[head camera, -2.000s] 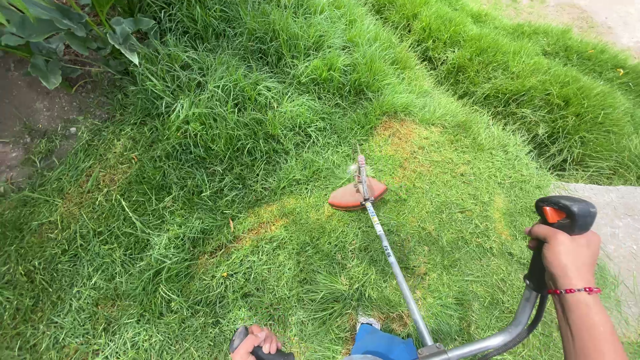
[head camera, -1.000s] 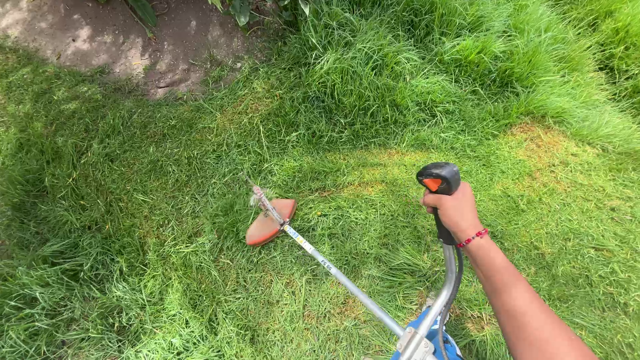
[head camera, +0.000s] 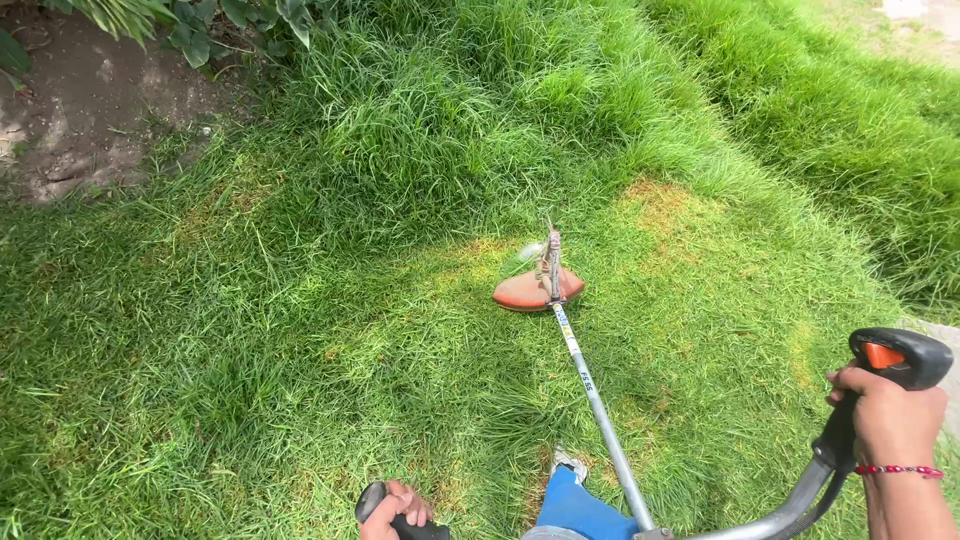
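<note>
My right hand (head camera: 892, 412), with a red bead bracelet at the wrist, grips the black control handle (head camera: 840, 427) of a string trimmer; an orange switch shows at its top. At the bottom edge my left hand (head camera: 397, 510) is closed around the other black handle grip (head camera: 424, 531). The trimmer's metal shaft (head camera: 604, 420) runs forward from between the handles to an orange guard (head camera: 525, 292), low over the short grass. The cutting head is mostly hidden by the guard and shaft end.
Tall grass (head camera: 450, 127) stands beyond the guard, and more (head camera: 862, 142) lies at the right. Bare soil (head camera: 90, 112) and leafy plants (head camera: 195, 34) are at upper left. A pale paved edge (head camera: 946, 337) borders the right side. My shoe (head camera: 570, 463) is beside the shaft.
Since one second ago, the trimmer head has swung to the right, away from the soil side, and the view has shifted. My left hand, out of view then, shows again.
</note>
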